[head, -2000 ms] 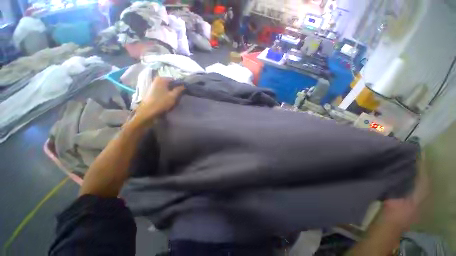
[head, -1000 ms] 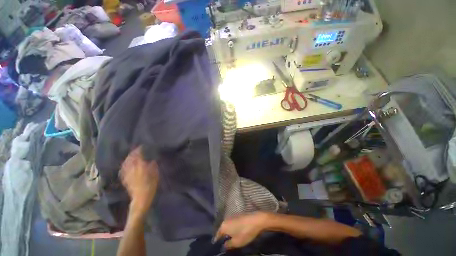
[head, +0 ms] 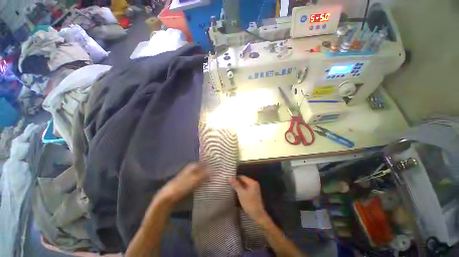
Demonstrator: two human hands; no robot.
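The dark grey cloth [head: 146, 115] hangs over the left side of the table and down toward my lap. A striped light strip [head: 219, 201] lies along its right edge and runs up into the glare at the sewing machine's [head: 272, 73] needle area, where detail is hidden. My left hand [head: 188, 181], slightly blurred, rests at the strip's left edge by the dark cloth; its fingertips are unclear. My right hand [head: 246, 193] pinches the strip's right edge just below the table front.
Red scissors [head: 299, 131] and blue snips [head: 334, 136] lie on the cream table [head: 272, 150]. A control box [head: 316, 21] stands behind the machine. A white roll [head: 306, 181] hangs under the table, beside a cluttered tray with an orange-red box [head: 373, 221]. Cloth heaps [head: 55, 201] lie left.
The striped strip now lies spread out beside the dark cloth. My left hand has moved right and my right hand has moved up onto the strip's edge. The machine is in fuller view.
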